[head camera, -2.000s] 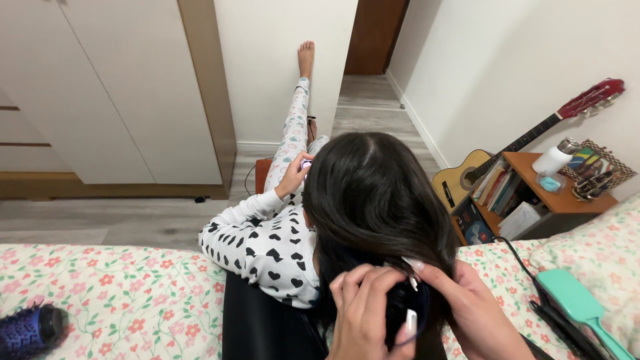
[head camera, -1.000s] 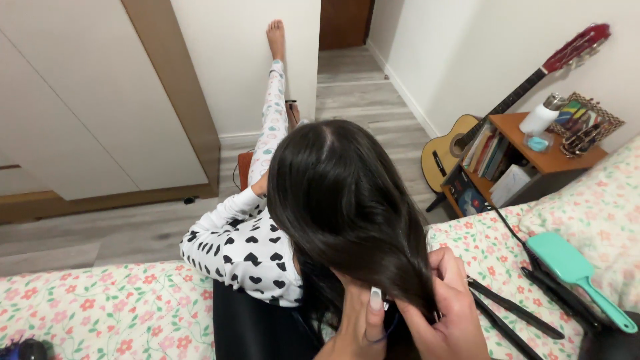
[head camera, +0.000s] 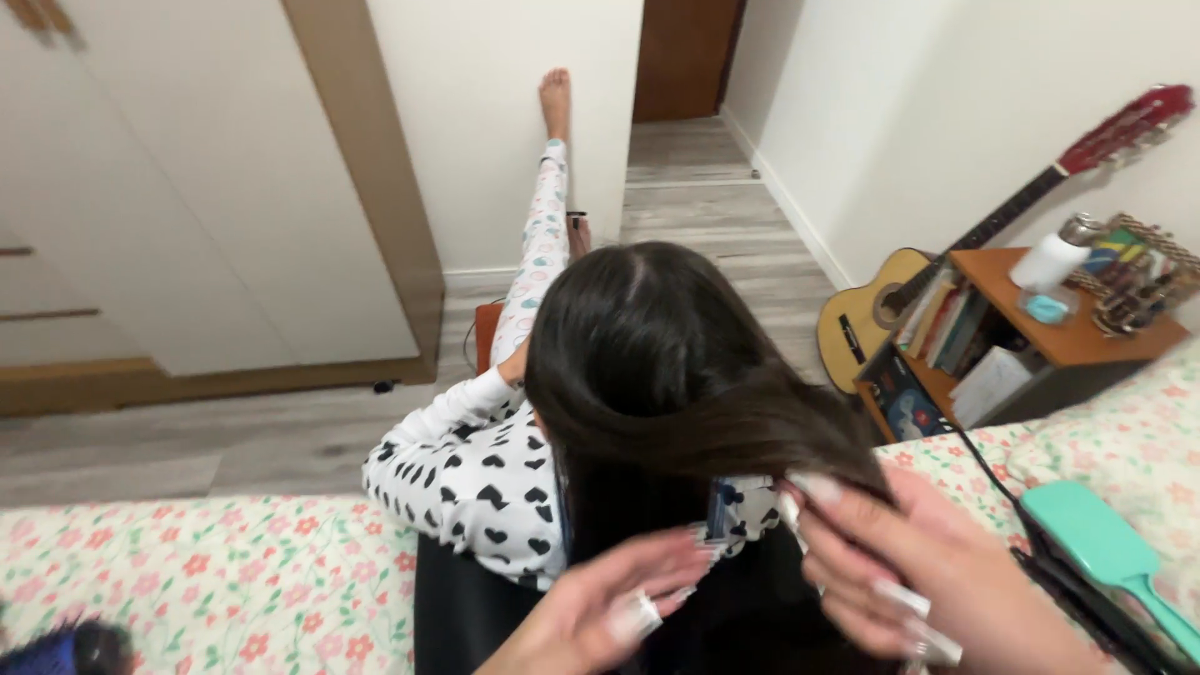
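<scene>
A seated person's long dark hair (head camera: 656, 366) fills the middle of the head view, seen from behind and above. My right hand (head camera: 891, 553) has its fingers closed around a gathered section of that hair, drawn out to the right. My left hand (head camera: 619, 591), slightly blurred, is just left of it, low behind the head, fingers apart and nothing visible in them. The person wears a white top with black hearts (head camera: 497, 497) and patterned light trousers (head camera: 536, 253). Part of the hair below hangs in shadow between my hands.
On the floral bedding (head camera: 234, 581) lie a blue round brush (head camera: 70, 647) at lower left, and a teal paddle brush (head camera: 1092, 534) beside a black corded appliance (head camera: 1078, 600) at right. A guitar (head camera: 867, 314) leans by a wooden shelf (head camera: 1078, 342) holding a white bottle (head camera: 1055, 253).
My hands, close together at the hair a second ago, are now apart. The left is off the held section, while the right keeps it out to the side.
</scene>
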